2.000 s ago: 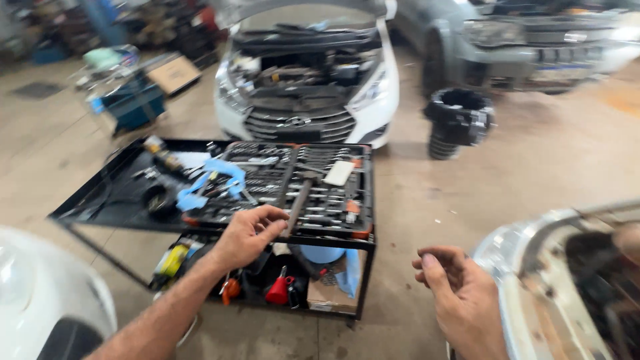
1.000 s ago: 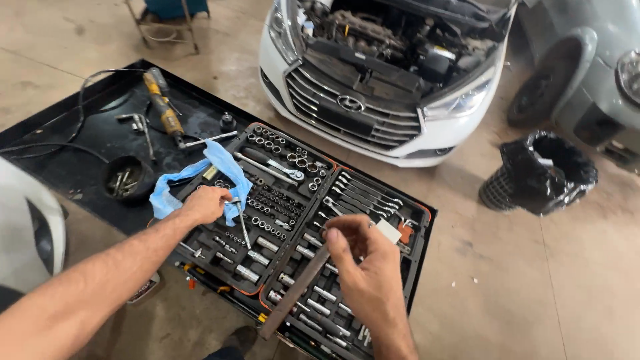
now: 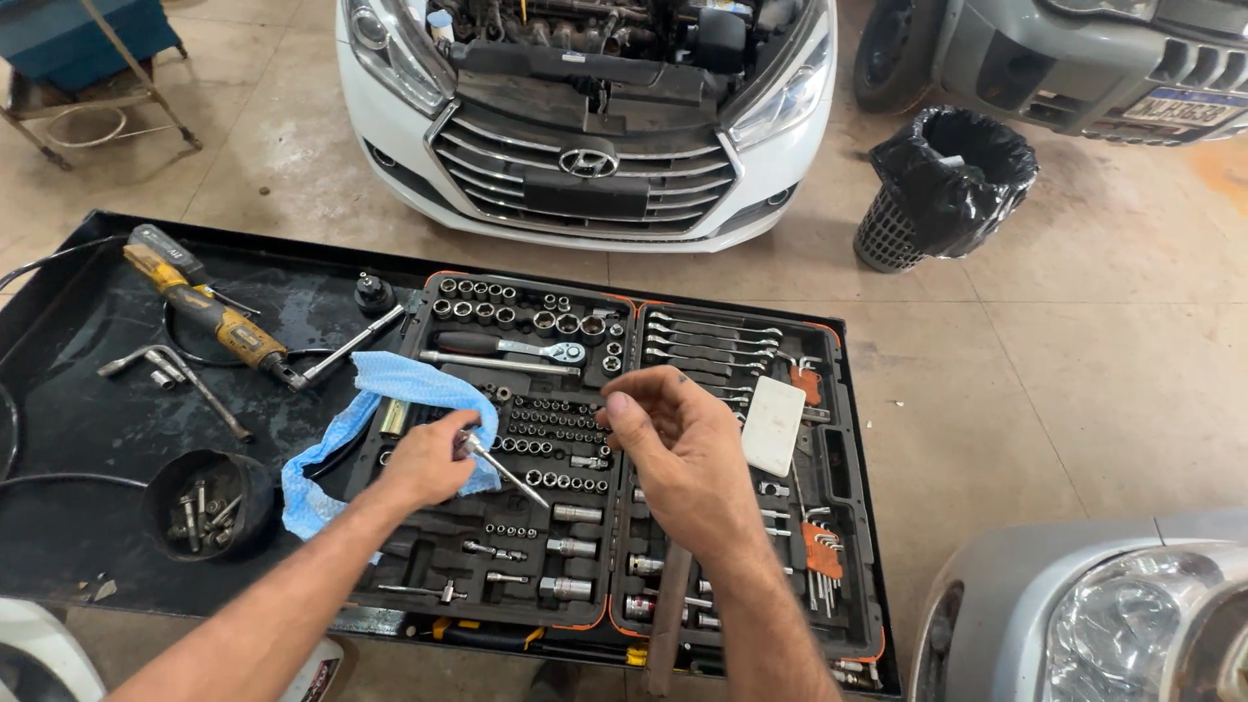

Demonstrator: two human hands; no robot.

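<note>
My left hand (image 3: 434, 463) is closed on a shiny metal bar tool (image 3: 507, 471) above an open socket set case (image 3: 624, 546). Under and around its fingers lies a crumpled blue cloth (image 3: 414, 375). My right hand (image 3: 682, 458) hovers over the middle of the case, thumb and fingers curled but apart, with nothing visible between them. Below it a long, flat-sided handle (image 3: 668, 624) lies across the case; its upper end is hidden by the hand. A ratchet (image 3: 517, 347), rows of sockets and several combination wrenches (image 3: 712, 341) sit in the moulded slots. A white rectangular object (image 3: 773, 426) rests on the right half.
The black metal cart tray (image 3: 88, 556) bears a yellow cordless ratchet (image 3: 210, 317), an L-shaped wrench (image 3: 210, 395) and a black bowl of bolts (image 3: 210, 517). Beyond stands a white car (image 3: 585, 210) with its engine bay exposed. A lined bin (image 3: 946, 185) and other cars are at the right.
Two seconds ago my left hand was by the long handle; now it is at the blue cloth, holding the metal bar. My right hand has come from the right over the case. The view has moved closer.
</note>
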